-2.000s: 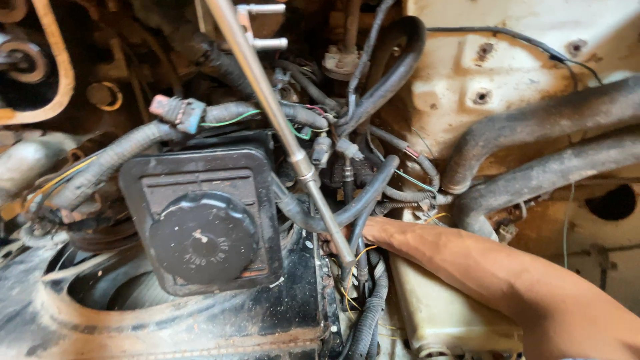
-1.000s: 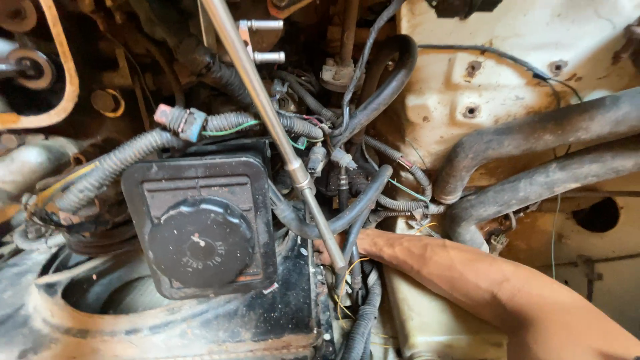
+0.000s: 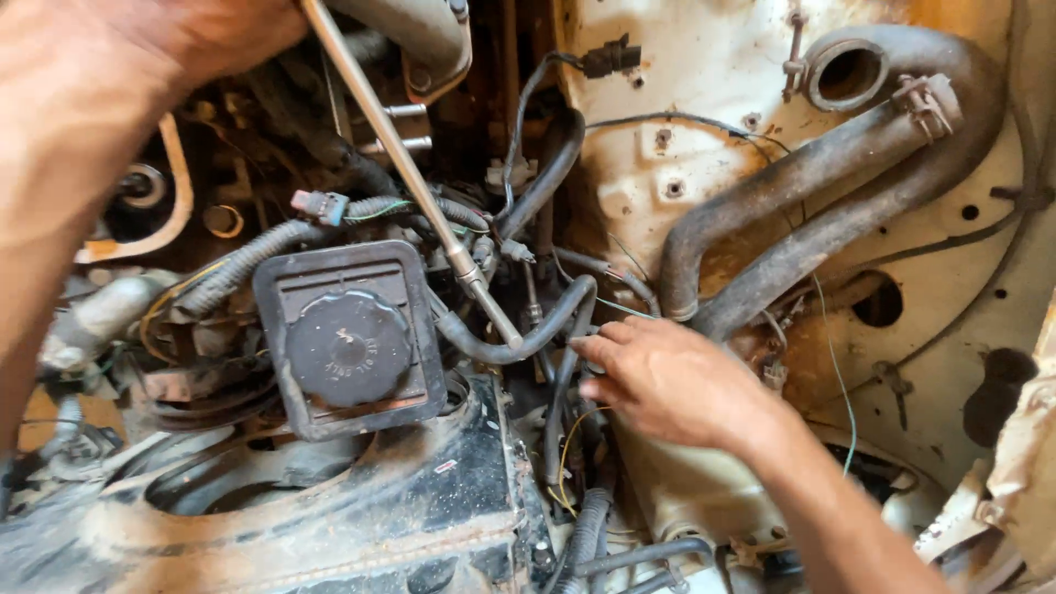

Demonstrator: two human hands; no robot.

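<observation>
A long metal bar with a joint near its lower end (image 3: 396,144) slants across the engine bay. My left hand (image 3: 223,33) is at the top left, around or against the bar's upper end; its fingers are cut off by the frame edge. The bar's lower tip rests over a bent black rubber hose (image 3: 544,330). Beside that hose, right of the tip, is my right hand (image 3: 643,371), fingers bent toward the hoses; whether its fingertips touch one is unclear. Left of the bar sits a black reservoir cap (image 3: 349,348) on a square plate.
Two thick black pipes (image 3: 767,181) run along the pale metal wall at the right. Corrugated wire looms (image 3: 256,256) and a loose connector (image 3: 610,58) lie around the hoses. A black metal panel (image 3: 445,478) spans the lower left. A thin green wire (image 3: 829,363) hangs at the right.
My right hand, hidden low among the hoses before, has come up into sight. The bar's lower end has shifted from low between the hoses onto the bent hose. My left hand has come into view.
</observation>
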